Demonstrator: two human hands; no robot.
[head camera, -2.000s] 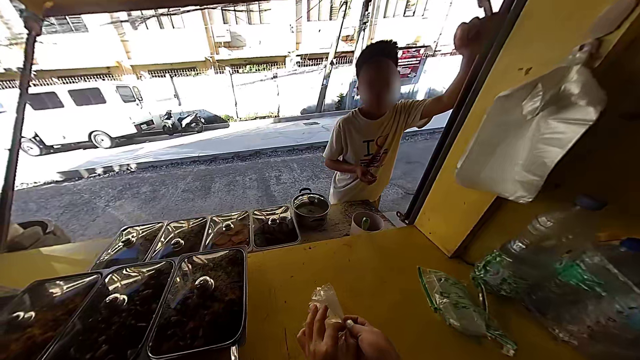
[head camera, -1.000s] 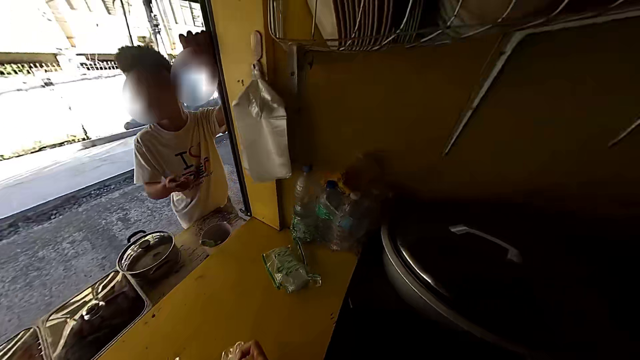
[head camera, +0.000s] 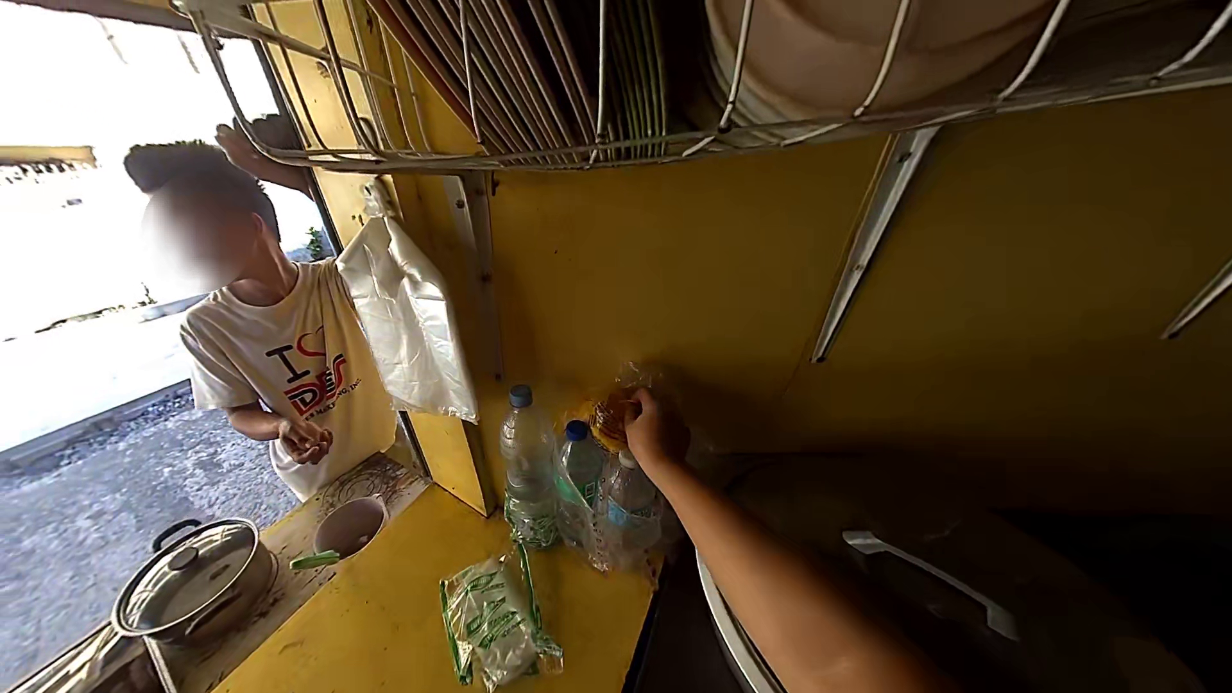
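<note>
My right hand reaches in from the lower right, its fingers bent on the edge of an orange-and-clear plastic packet behind the bottles. Just below and left of the hand stand a tall clear bottle with a blue cap, a second blue-capped bottle and a bottle with a pale cap, partly wrapped in clear plastic. A clear plastic pack with green print lies on the yellow counter. My left hand is out of view.
A wire rack with plates hangs overhead. White plastic bags hang by the window post. A lidded pot and a cup stand on the ledge, near a person outside. A large lid with a handle is at the lower right.
The view has swung right from the food trays. Both my hands were together over the counter at first, with clear plastic; now my right hand is at the orange packet by the bottles.
</note>
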